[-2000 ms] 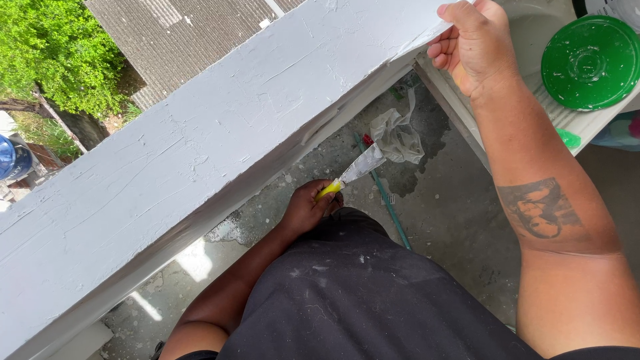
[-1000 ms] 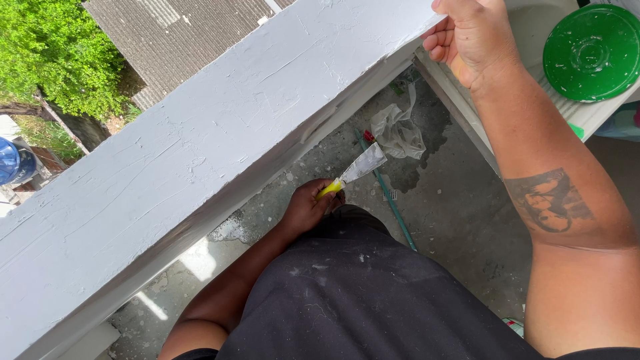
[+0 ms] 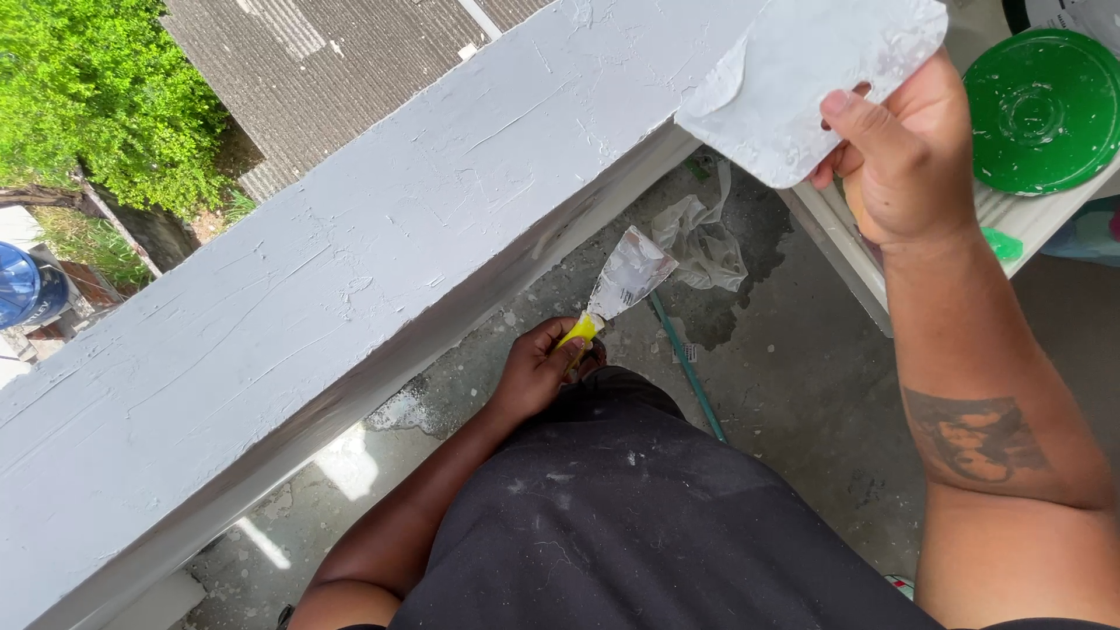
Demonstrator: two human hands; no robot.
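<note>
My left hand is closed around the yellow handle of a putty knife, whose wide metal blade is smeared with white compound and points up and right. In my right hand is a flat white plastic spreader, gripped by its edge with my thumb near a hole in it. Compound coats the spreader, and its far corner lies over the top of the wall ledge. The ledge runs diagonally across the view, pale grey with thin ridges and scratches in its coating.
To the right, a green lid with white specks rests on a pale plastic surface. On the concrete floor lie a crumpled clear plastic bag and a teal stick. Past the ledge are a corrugated roof, a tree and a blue container.
My right hand has moved down from the top edge, bringing the white spreader into full view. My left hand has stayed about where it was with the putty knife.
</note>
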